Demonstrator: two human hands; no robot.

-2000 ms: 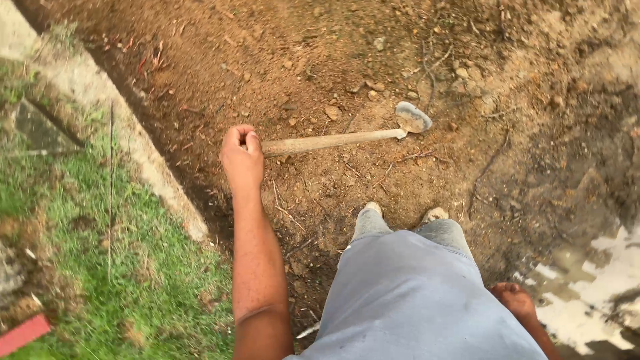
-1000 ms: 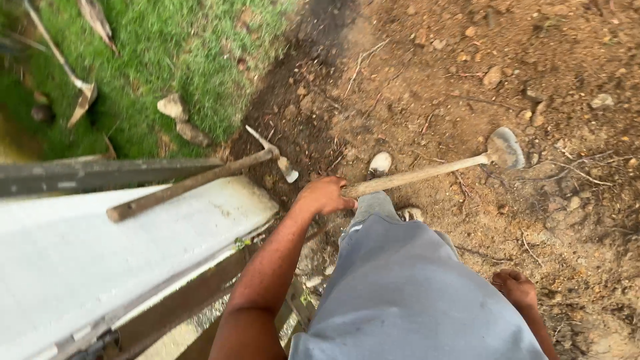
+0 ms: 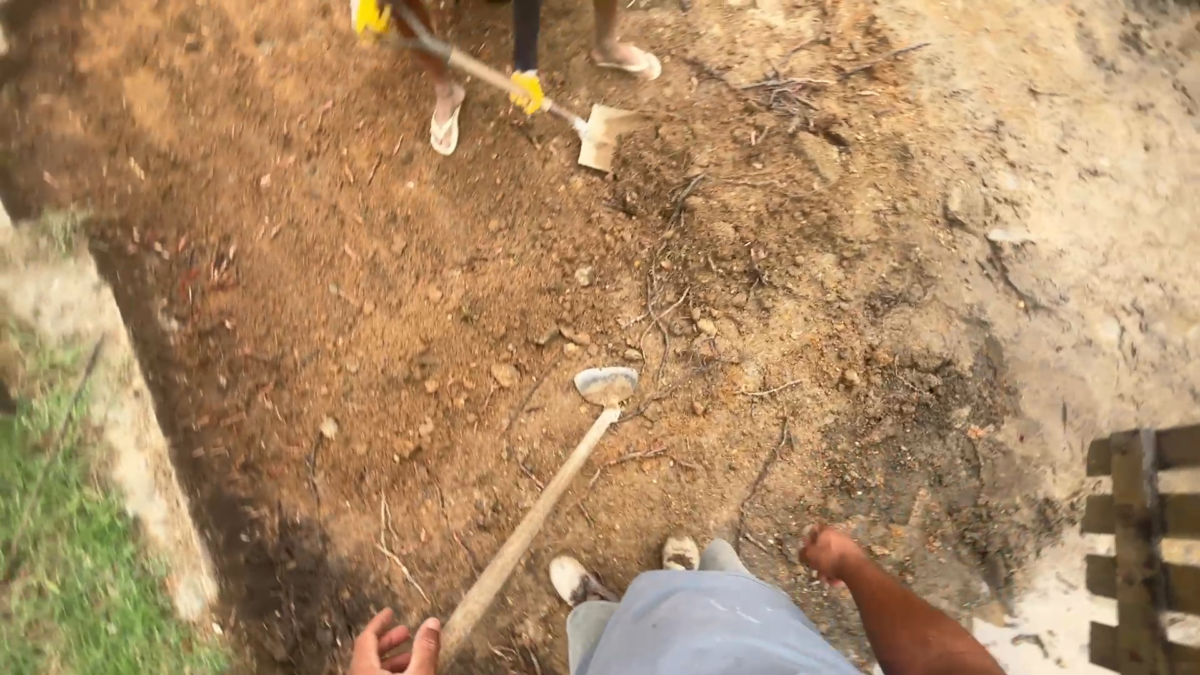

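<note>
At the lower edge of the head view is my left hand [image 3: 398, 645], partly cut off, its thumb against the upper end of a long-handled hoe [image 3: 530, 525]. Its fingers look loosely spread, and whether they grip the wooden handle is unclear. The handle slants away to a rounded metal blade [image 3: 607, 384] on the brown soil. On the other side of my body, my right hand [image 3: 830, 555] hangs with curled fingers and no tool in it.
Ahead, a co-worker in yellow gloves [image 3: 527, 92] and flip-flops holds a shovel [image 3: 605, 136] at the soil. Roots [image 3: 661, 314] and stones litter the ground. A concrete edge [image 3: 122, 431] borders grass at left; wooden slats [image 3: 1139, 544] stand at right.
The view has swung away from the mattock and white surface, and the co-worker with the shovel has come into it. My left hand's fingers, earlier closed on the hoe handle, now look looser.
</note>
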